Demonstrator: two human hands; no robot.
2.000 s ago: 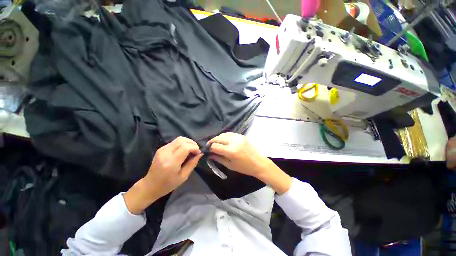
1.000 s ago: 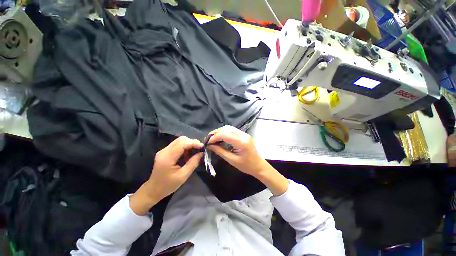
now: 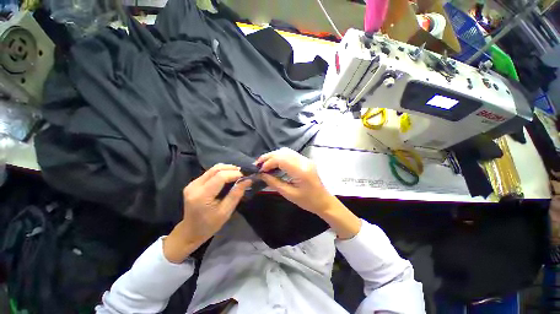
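Note:
A large dark grey garment (image 3: 227, 110) lies heaped on the table left of the sewing machine and hangs over the front edge. My left hand (image 3: 212, 193) and my right hand (image 3: 295, 179) pinch a narrow folded edge of it (image 3: 253, 174) between thumbs and fingers, just in front of the table edge. The fingertips are close together. The white sewing machine (image 3: 430, 92) has a lit screen; the cloth reaches its bright needle area (image 3: 334, 104). The fingers hide part of the edge.
Green-and-yellow-handled scissors (image 3: 405, 167) lie on the table (image 3: 344, 160) right of the cloth, with a yellow-handled tool (image 3: 374, 118) near the needle. A gold-yellow bundle (image 3: 508, 172) lies far right. A pink cone (image 3: 376, 15) stands above the machine. A dark bundle (image 3: 49, 251) hangs at lower left.
The white strip that hung below my fingers is no longer clearly visible. Both hands still pinch the edge, with the fingers turned slightly. The view has shifted a little.

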